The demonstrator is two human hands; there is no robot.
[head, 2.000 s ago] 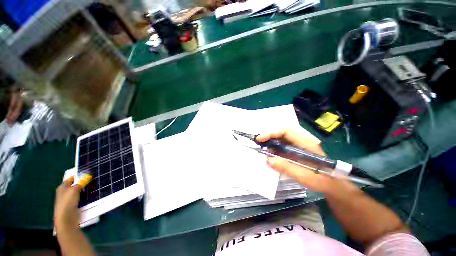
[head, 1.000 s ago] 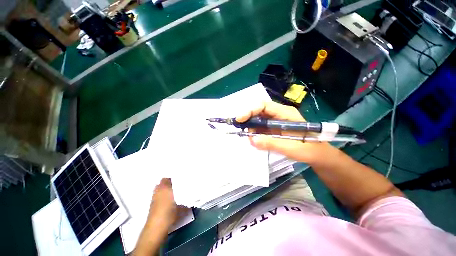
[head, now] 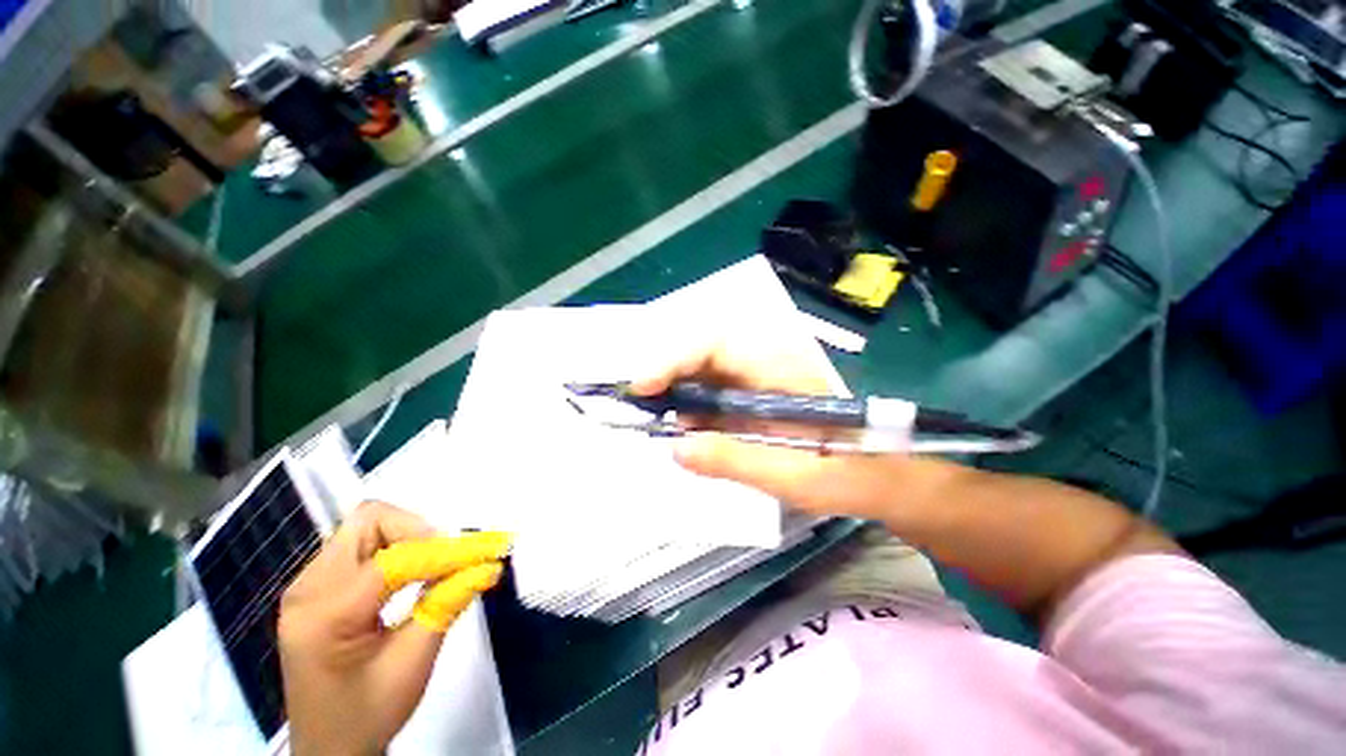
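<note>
My right hand [head: 760, 465] holds a black soldering iron [head: 790, 411] like a pen. Its thin tip points left, over the top white panel back of a stack [head: 650, 510]. A thin silvery feed guide runs beside the iron. My left hand [head: 347, 628] is at the stack's left edge, with yellow finger cots [head: 443, 558] on its fingers. Its fingertips are close together near the stack's edge; whether they pinch something thin cannot be told. A solar panel [head: 244, 583], dark cells up, lies tilted behind my left hand, partly hidden by it.
A black solder feeder box [head: 967, 185] with a yellow-orange tube stands at the upper right. An iron stand with a yellow sponge [head: 868, 281] sits beside it. A pale cable hangs at the right. A metal-framed shelf [head: 89, 340] is at the left. Tools in a cup [head: 391, 133] stand further back.
My left hand has left the dark-celled panel, passed the stack's lower left edge, and now shows raised with its finger cots visible. My right hand and the iron have shifted left over the stack.
</note>
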